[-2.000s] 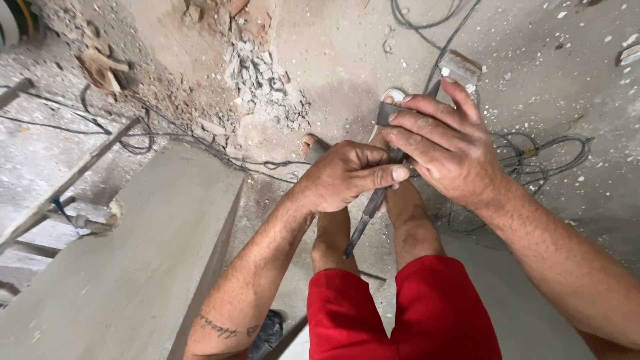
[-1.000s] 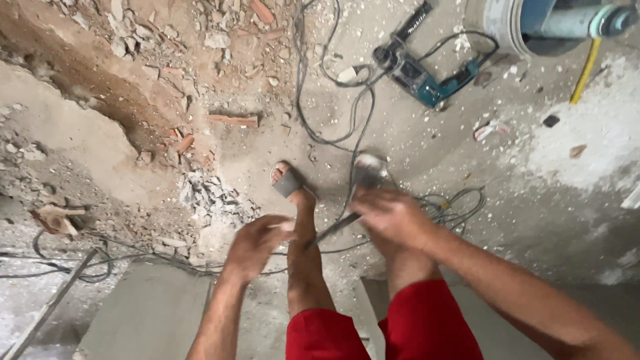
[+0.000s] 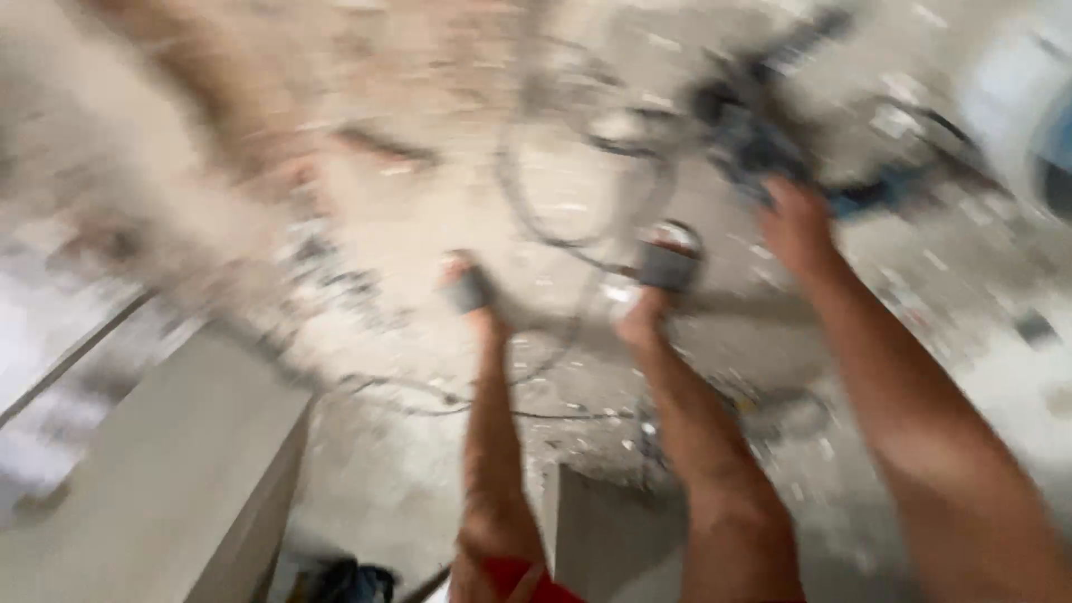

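The view is strongly blurred. My right hand (image 3: 796, 218) reaches to the dark and teal power tool (image 3: 754, 146) lying on the floor at the upper right. Its fingers overlap the tool's near side; whether they grip it cannot be told. The tool's teal part (image 3: 879, 191) lies just right of the hand. My left hand is out of view. A dark cable (image 3: 536, 230) loops over the floor left of the tool.
My sandalled feet (image 3: 469, 289) stand amid cables and debris. Broken rubble (image 3: 335, 268) lies at the left, a pale block or slab (image 3: 142, 469) at lower left. A white bucket (image 3: 1005, 100) is at the upper right edge. Dark objects (image 3: 347, 579) sit at the bottom.
My right hand has moved from near my legs out to the power tool. My left hand has left the view. The dark metal bar held earlier is no longer plainly seen.
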